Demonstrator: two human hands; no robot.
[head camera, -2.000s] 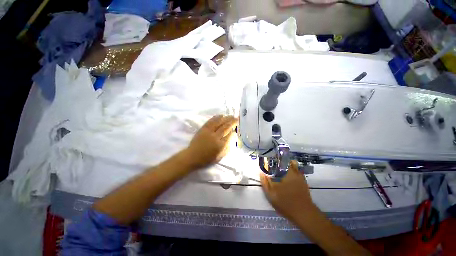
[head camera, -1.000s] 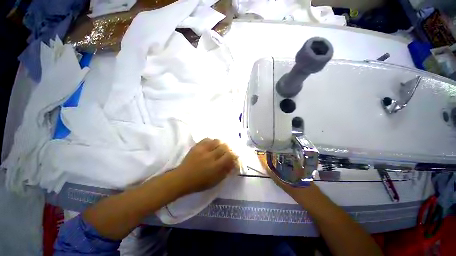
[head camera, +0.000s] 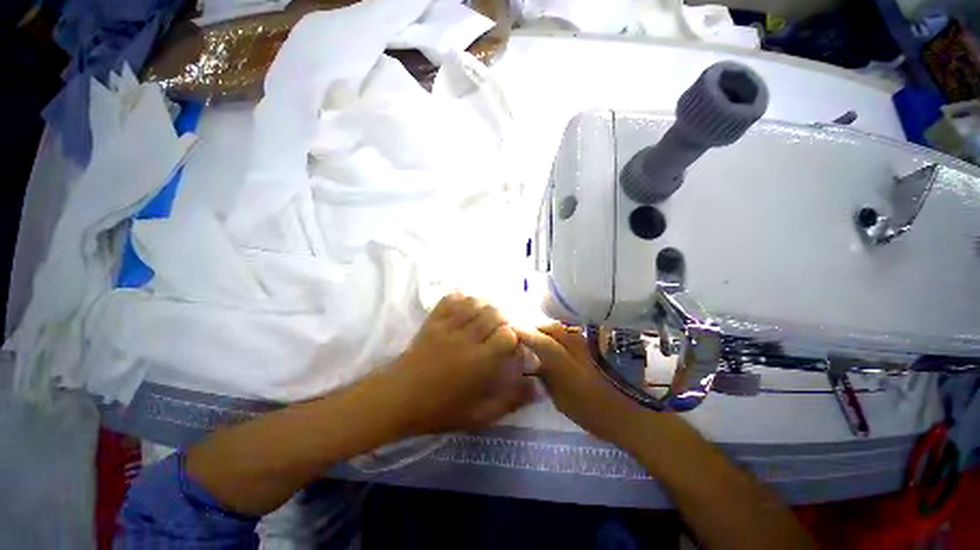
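The white garment piece (head camera: 322, 333) lies in folds left of the sewing machine (head camera: 795, 236), and part of it hangs over the table's front edge. My left hand (head camera: 467, 360) is closed on its edge. My right hand (head camera: 559, 365) meets my left hand just left of the chrome take-up lever guard (head camera: 693, 371), with its fingers pinching the cloth edge. The fingertips are partly hidden and washed out by bright light. The needle area is mostly hidden behind the guard.
White cut parts (head camera: 81, 247) lie in layers at the left table edge over something blue (head camera: 161, 215). The thick grey knob (head camera: 699, 124) stands up on the machine head. Dark red snips (head camera: 849, 403) lie right of the needle area. Red-handled scissors (head camera: 930, 467) are at the far right.
My right hand has moved left, out from under the guard, to meet my left hand. My left hand has moved lower, and garment cloth now reaches the front edge. The view has shifted closer.
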